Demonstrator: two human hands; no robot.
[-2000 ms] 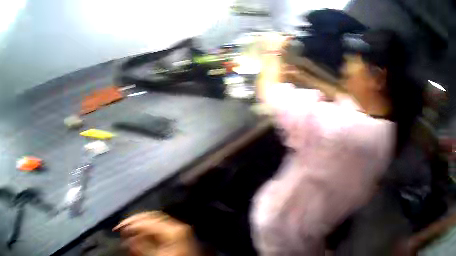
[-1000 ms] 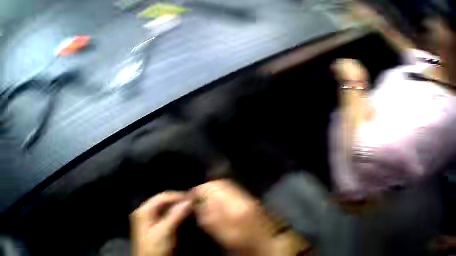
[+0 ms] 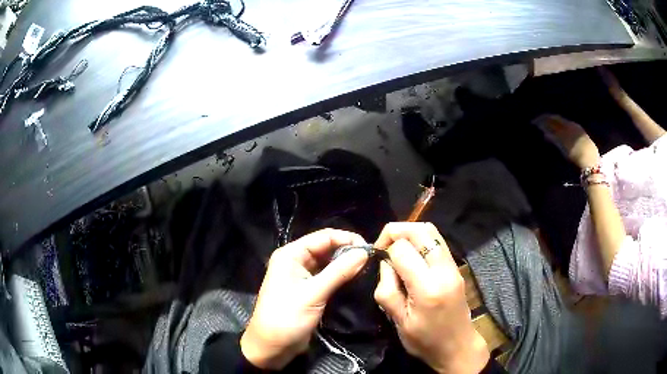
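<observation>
My left hand (image 3: 303,292) and my right hand (image 3: 428,292) meet fingertip to fingertip over my lap. My left hand pinches a small greyish seam edge (image 3: 352,250). My right fingertips touch its dark end; what they hold there is too small to tell. An orange-brown strip (image 3: 421,204) with a frayed tip sticks up behind my right hand. Dark garment cloth (image 3: 329,190) lies across my lap, with pale stitch lines. Loose pale threads (image 3: 340,350) hang below my left hand.
A dark-edged table (image 3: 241,109) crosses the top, with twisted black-and-white cords (image 3: 157,47) on it. A person in pink (image 3: 629,219) sits at the right, hands low. Grey ribbed cloth (image 3: 512,270) drapes over a slatted wooden seat (image 3: 486,329).
The view has swung down and towards my lap, and is sharper. Both hands are now higher in the picture, together at the seam edge. The person in pink is further right.
</observation>
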